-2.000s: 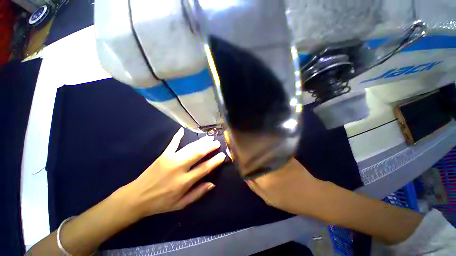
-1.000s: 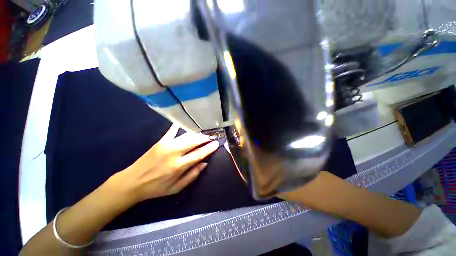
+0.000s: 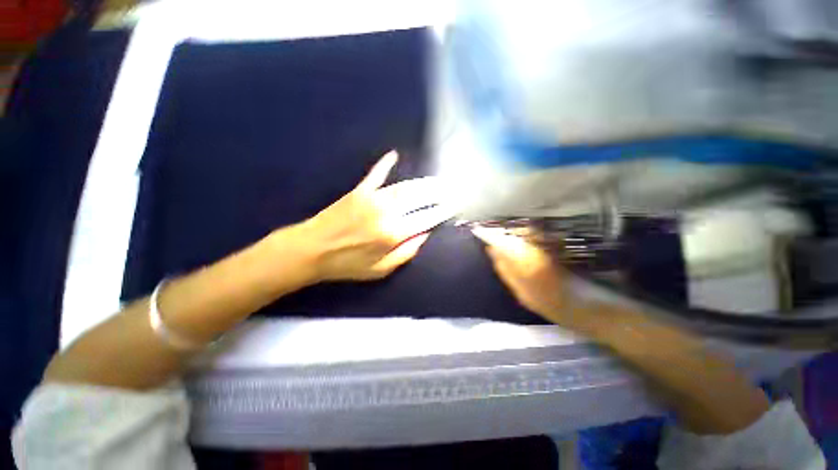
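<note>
A large dark navy garment panel (image 3: 285,119) lies flat on the white machine table. The white sewing machine head with a blue stripe (image 3: 662,101) stands at the right, blurred. My left hand (image 3: 372,229) lies palm down on the panel, fingers spread, fingertips close to the bright needle area. My right hand (image 3: 524,266) is just right of it, fingertips at the panel beside the needle area, partly blurred. Whether the right fingers pinch the cloth is unclear. The needle and presser foot cannot be made out in the glare and blur.
Another dark cloth (image 3: 64,128) lies along the left table edge. A printed ruler (image 3: 395,387) runs along the front edge. A blue basket (image 3: 620,445) is below at the right. Something red shows at the top left corner (image 3: 32,23).
The view has shifted, and the machine head now appears farther right and blurred. The shiny oblong guard no longer hides my right fingers. My left hand remains on the panel beside the needle area.
</note>
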